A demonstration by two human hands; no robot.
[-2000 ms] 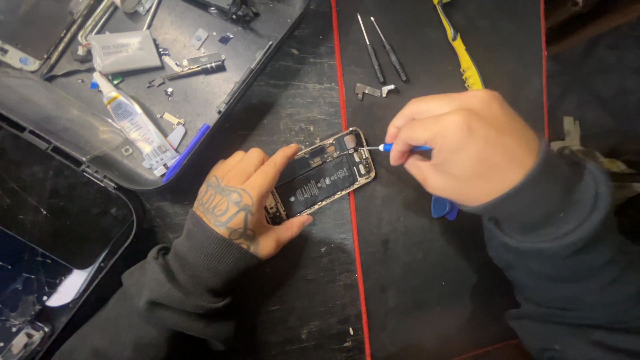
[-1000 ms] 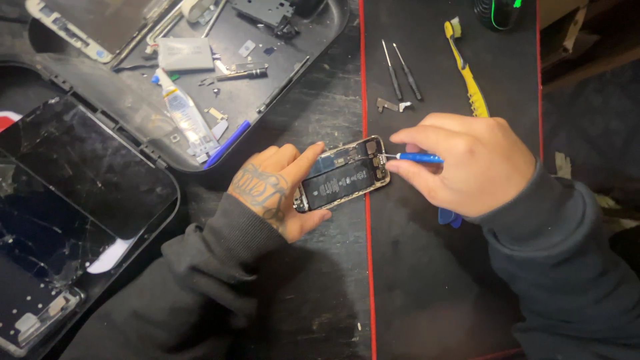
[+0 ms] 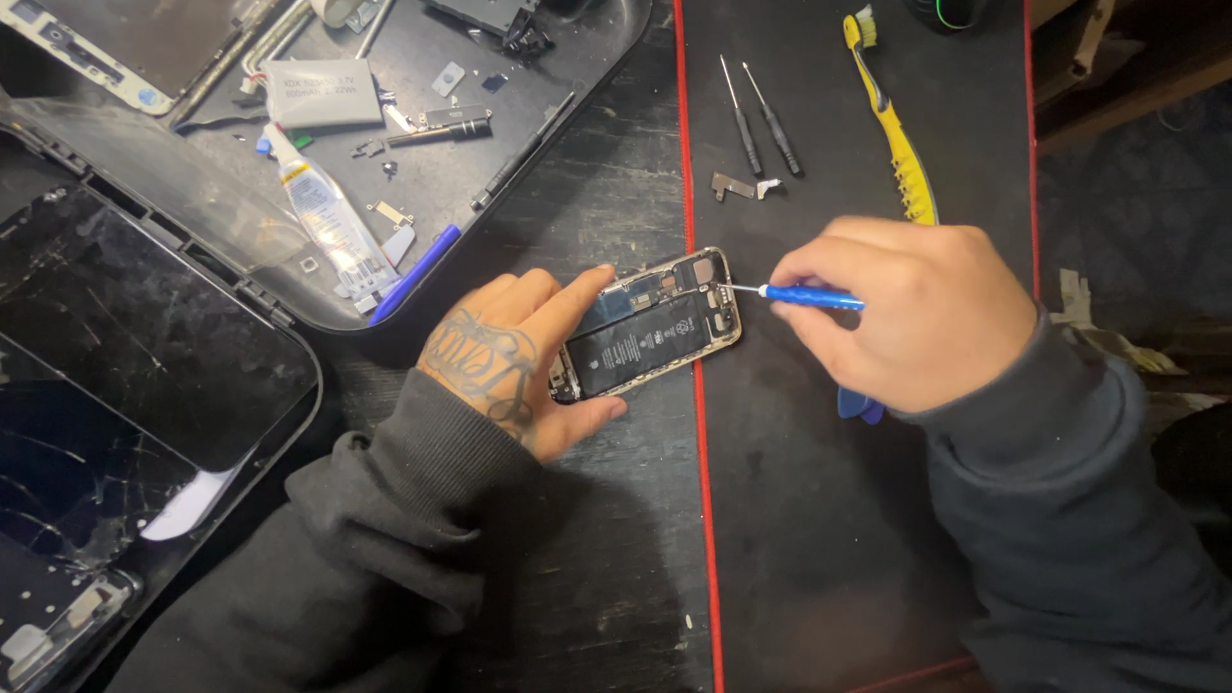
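An opened smartphone [image 3: 640, 332], its battery and inner parts exposed, lies tilted with its right end over the red edge of a black mat. My left hand [image 3: 515, 361] grips its left end between thumb and fingers. In my right hand [image 3: 895, 308] is a small screwdriver with a blue handle [image 3: 813, 296]; its tip points at the phone's right end, near the small parts there. Whether the tip touches a screw is too small to tell. Above the phone, small metal brackets [image 3: 734, 186] lie on the mat.
Two thin dark screwdrivers [image 3: 743, 133] and a yellow toothbrush [image 3: 895, 135] rest on the mat [image 3: 818, 558]. Blue picks [image 3: 859, 404] lie under my right hand. At left, an open black case [image 3: 313, 332] holds a white battery [image 3: 322, 93], a glue tube [image 3: 332, 221], a blue stick [image 3: 416, 274] and cracked screens [image 3: 106, 318].
Both hands keep their holds on the phone and screwdriver. The screwdriver's tip stays at the phone's right end. The view has shifted somewhat.
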